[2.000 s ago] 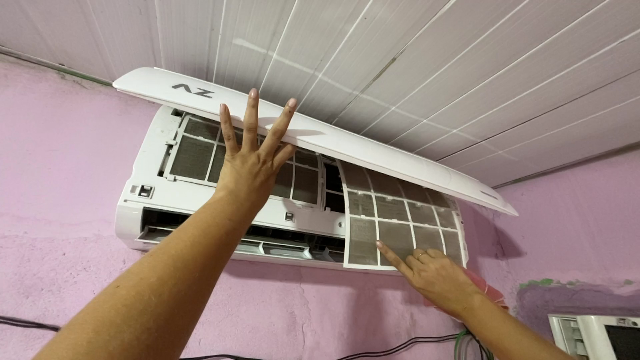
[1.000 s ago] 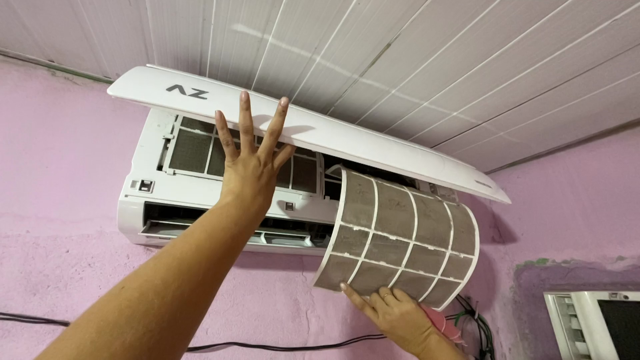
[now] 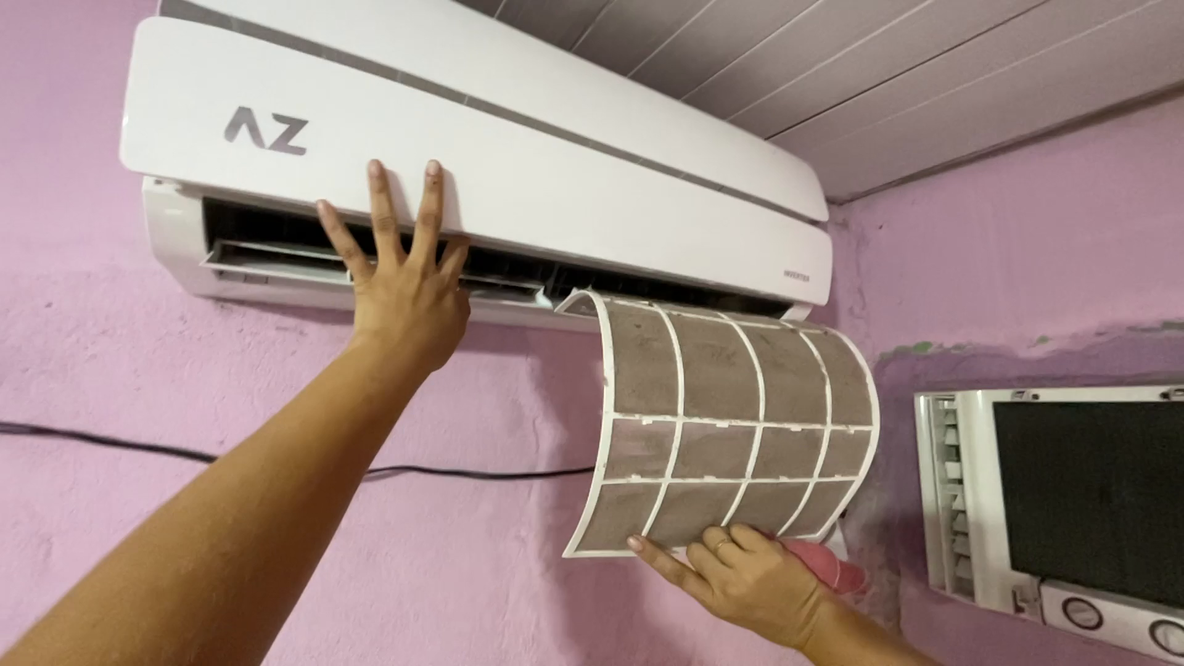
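A white wall-mounted split air conditioner [image 3: 555,185] hangs high on the pink wall, its front panel lowered over the body. My left hand [image 3: 412,277] lies with spread fingers against the panel's lower edge, over the dark air outlet [image 3: 277,240]. My right hand [image 3: 740,573] grips the bottom edge of a curved air filter [image 3: 740,407], a grey mesh in a white plastic grid frame that looks dusty. The filter is outside the unit, below its right half. Something pink [image 3: 828,564], partly hidden, is beside my right hand.
A black cable [image 3: 472,474] runs along the wall below the unit. At the right, a white window-type air conditioner [image 3: 980,499] with a dark front grille is set in the wall. Light ceiling panels [image 3: 925,83] are close above the split unit.
My right hand has drawn the filter down out of the unit's right side. The front panel, raised earlier under my left hand, is now down. The unit fills more of the view.
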